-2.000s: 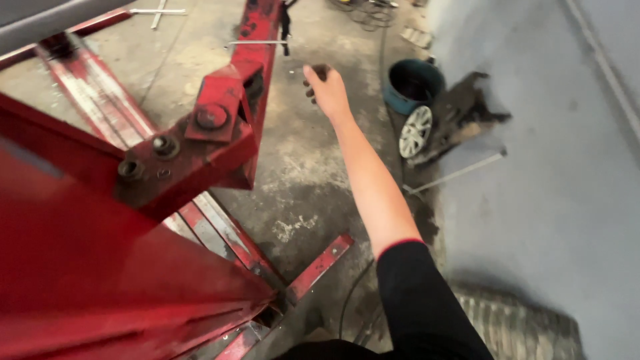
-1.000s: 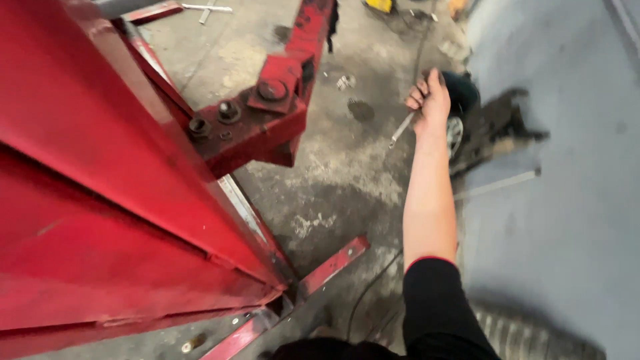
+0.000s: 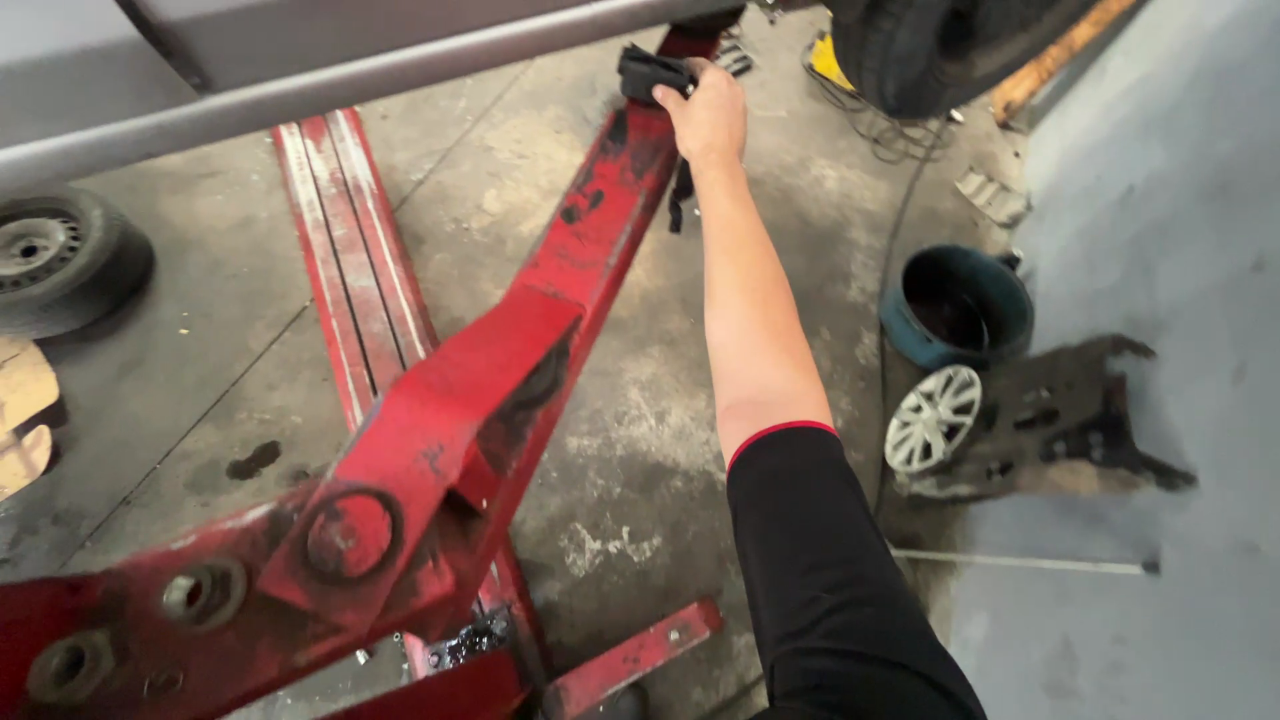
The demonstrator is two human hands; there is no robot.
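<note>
My right hand (image 3: 708,112) reaches forward, back of the hand up, its thumb and fingers closed on a small black object (image 3: 648,76) that cannot be named more exactly. That object is at the far end of the red lift arm (image 3: 560,240), just below the silver sill (image 3: 400,60) of a raised car. A dark strap (image 3: 680,195) hangs at the right edge of the lift arm, below my hand. The lift arm's round pivot pin (image 3: 350,533) and large bolts (image 3: 200,592) are nearer, at lower left. My left hand is out of view.
A wheel (image 3: 60,255) lies at left, near a red floor beam (image 3: 350,250). At right are a blue tub (image 3: 905,320), a silver wheel cover (image 3: 932,418), a dark metal part (image 3: 1060,420) and a rod (image 3: 1020,562) by the grey wall (image 3: 1150,250). A tire (image 3: 950,50) hangs above.
My right hand has moved from beside the tub to the far end of the lift arm and taken hold of the black object. The metal tool seen at my hand earlier no longer shows. The view has shifted.
</note>
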